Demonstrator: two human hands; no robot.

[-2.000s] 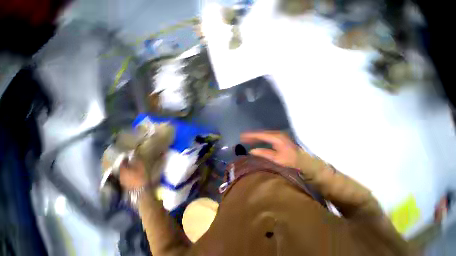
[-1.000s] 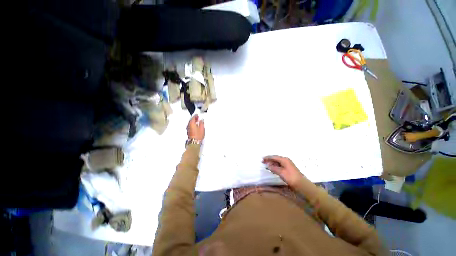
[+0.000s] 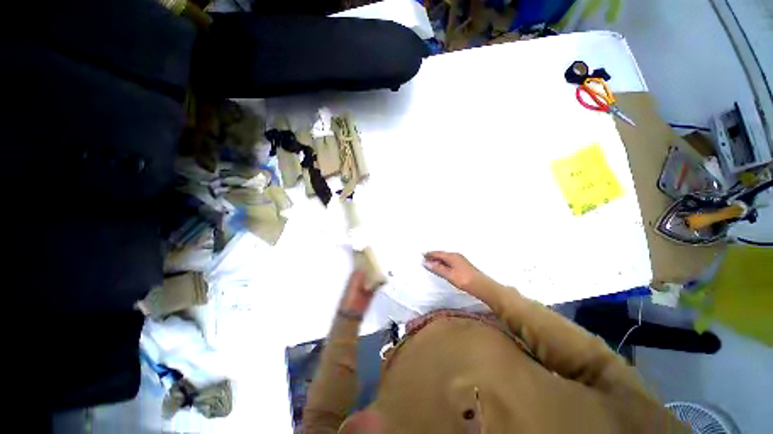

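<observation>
My left hand (image 3: pixel 359 293) is closed on a small beige fabric piece (image 3: pixel 369 266) near the table's front edge; the hand and piece are blurred. A pale strip shows just beyond the piece; I cannot tell if they are joined. My right hand (image 3: pixel 449 266) is over the white table cover (image 3: pixel 492 178) with fingers loosely bent, holding nothing that I can see. Several beige tied bundles (image 3: pixel 325 156) lie beyond my left hand, with a black tie (image 3: pixel 308 166) across them. The yellow template (image 3: pixel 586 180) lies flat at right.
Scissors (image 3: pixel 600 95) and a black ring (image 3: pixel 578 71) lie at the far right. The steam iron (image 3: pixel 700 220) sits on a brown sheet (image 3: pixel 670 169) beside its rest (image 3: pixel 688 176). A black padded board (image 3: pixel 314 52) extends over the far left. More beige bundles (image 3: pixel 197 397) lie at left.
The view has swung from the floor side to the table. My left hand has come back from the bundles toward me with a beige piece. My right hand has shifted slightly left.
</observation>
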